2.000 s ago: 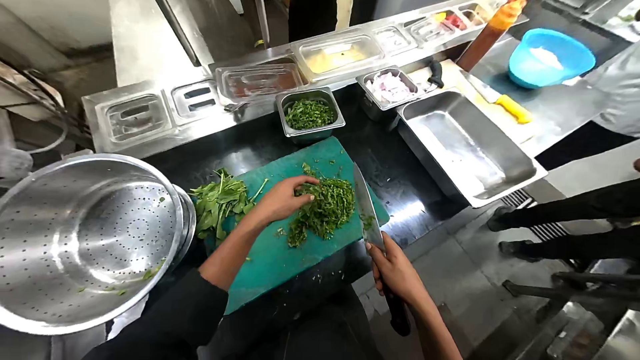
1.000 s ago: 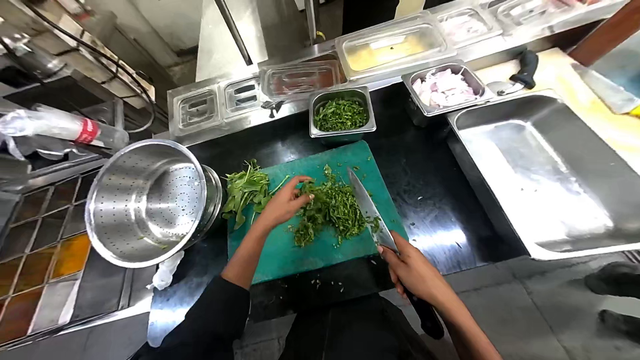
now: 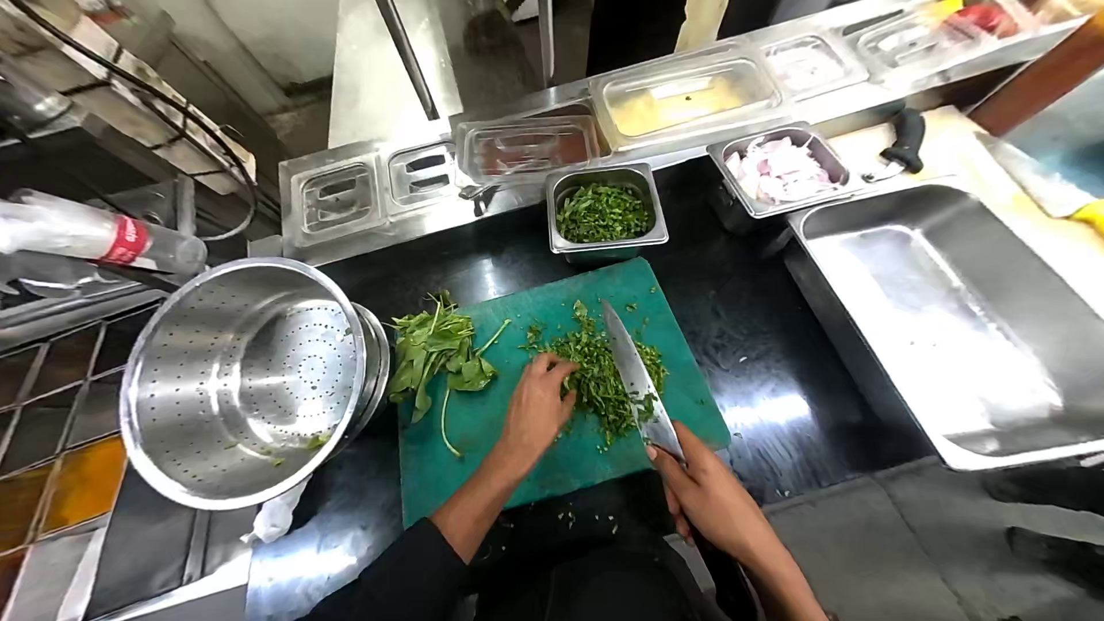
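My right hand [image 3: 694,483] grips a chef's knife [image 3: 636,371] by its dark handle, the blade lying over the right part of a pile of chopped leafy greens [image 3: 599,388]. Bent fingers of my left hand [image 3: 545,397] rest at the pile's left edge; whether they pinch any leaves is hidden. Under both is a green cutting board [image 3: 526,297]. Whole leafy stems [image 3: 435,354] lie on its left side. Behind the board, a small steel pan holds chopped greens [image 3: 605,213].
A perforated steel colander [image 3: 250,388] stands left of the board. At the right are a large steel pan [image 3: 949,319], a small pan of sliced onion [image 3: 787,170] and another knife [image 3: 1031,177]. Lidded containers [image 3: 528,147] line the back.
The view has shifted. The knife and my right hand have stayed at the pile's right side, and my left hand has stayed at its left edge.
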